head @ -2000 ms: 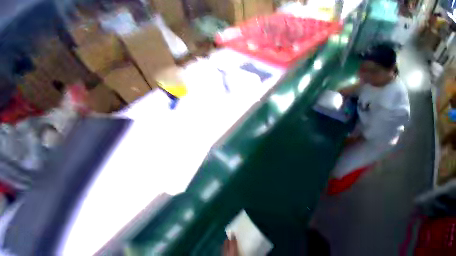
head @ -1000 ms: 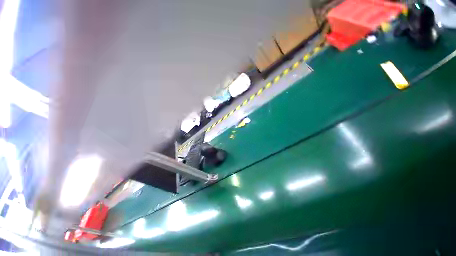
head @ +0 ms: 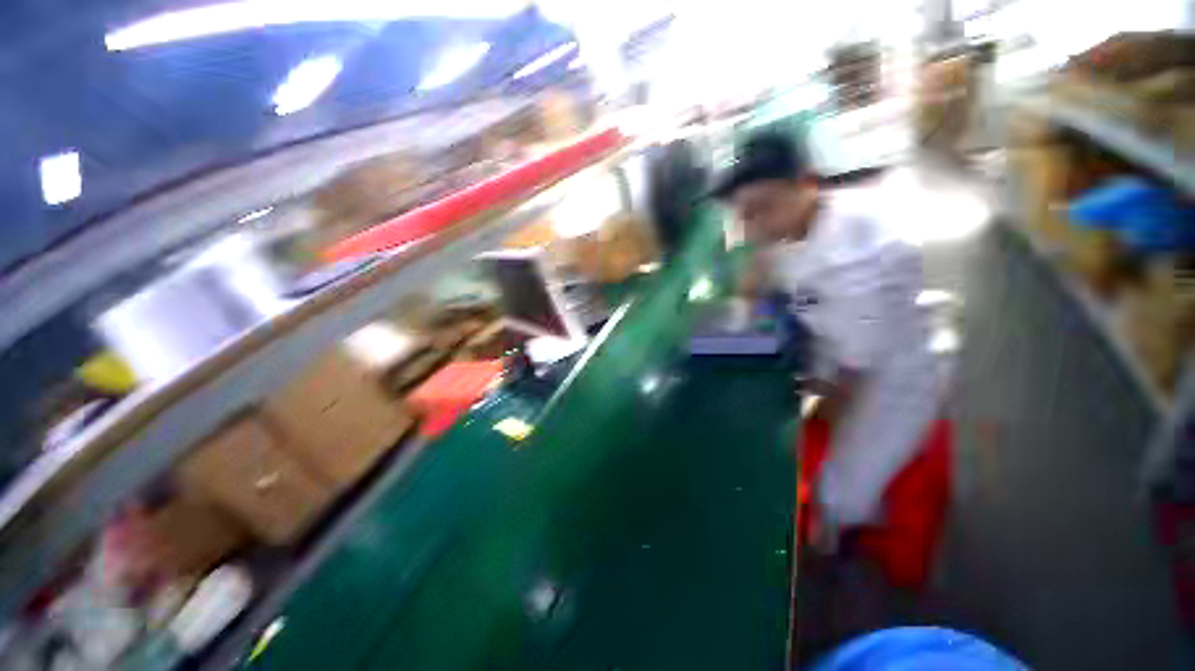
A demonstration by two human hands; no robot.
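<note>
Neither of my hands is in the picture. The glossy dark-green conveyor belt [head: 577, 524] runs from the bottom of the view to the upper middle. A small yellow and white piece [head: 515, 429] lies near its left edge, and another small yellowish piece [head: 267, 638] lies at the lower left. A grey-blue tray or box [head: 737, 344] sits on the belt in front of another person. The frame is blurred, so small things cannot be told.
A person in white [head: 872, 282] sits at the belt's right side on a red stool [head: 924, 505]. A raised shelf [head: 295, 328] runs along the left, with brown cartons [head: 334, 420] and a red tray [head: 452, 393] below it. A blue rounded thing [head: 924, 651] shows at the bottom edge.
The view has swung from the belt's far side back along the belt, and the seated person is in view again. The hand with the pale piece seen two seconds ago is out of the picture.
</note>
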